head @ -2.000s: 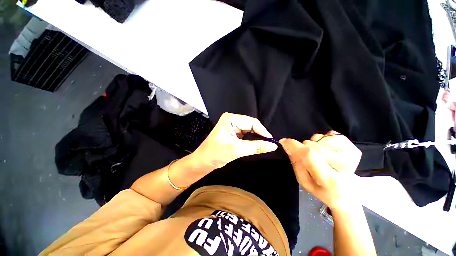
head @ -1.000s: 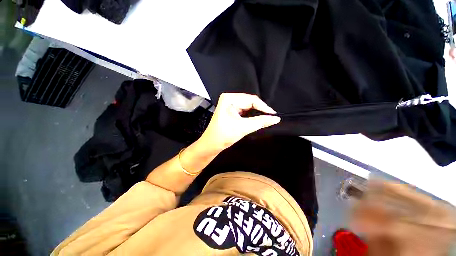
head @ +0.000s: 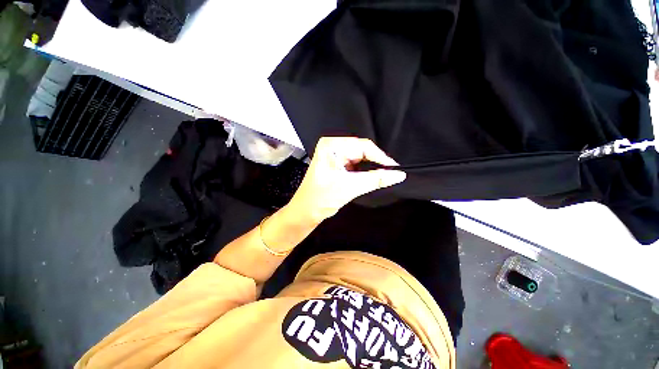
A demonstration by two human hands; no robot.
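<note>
A large black garment (head: 433, 86) lies over the white table and hangs over its near edge. My left hand (head: 350, 173) pinches the garment's folded edge (head: 498, 176) between thumb and fingers. The band runs right from the fingertips, fairly straight. A white-and-grey patterned strip (head: 614, 148) lies at the band's right end. My right hand is out of the picture. No needle or thread can be made out.
The white table (head: 246, 65) has more black cloth (head: 155, 14) at its upper left. Below stand a black crate (head: 90, 119), a heap of black cloth (head: 181, 194), a clear pack (head: 526, 279) and a red object (head: 517, 353).
My right hand has let go of the folded edge, moved down to the right and left the picture. My left hand still pinches the edge. The band and strip sit higher in view.
</note>
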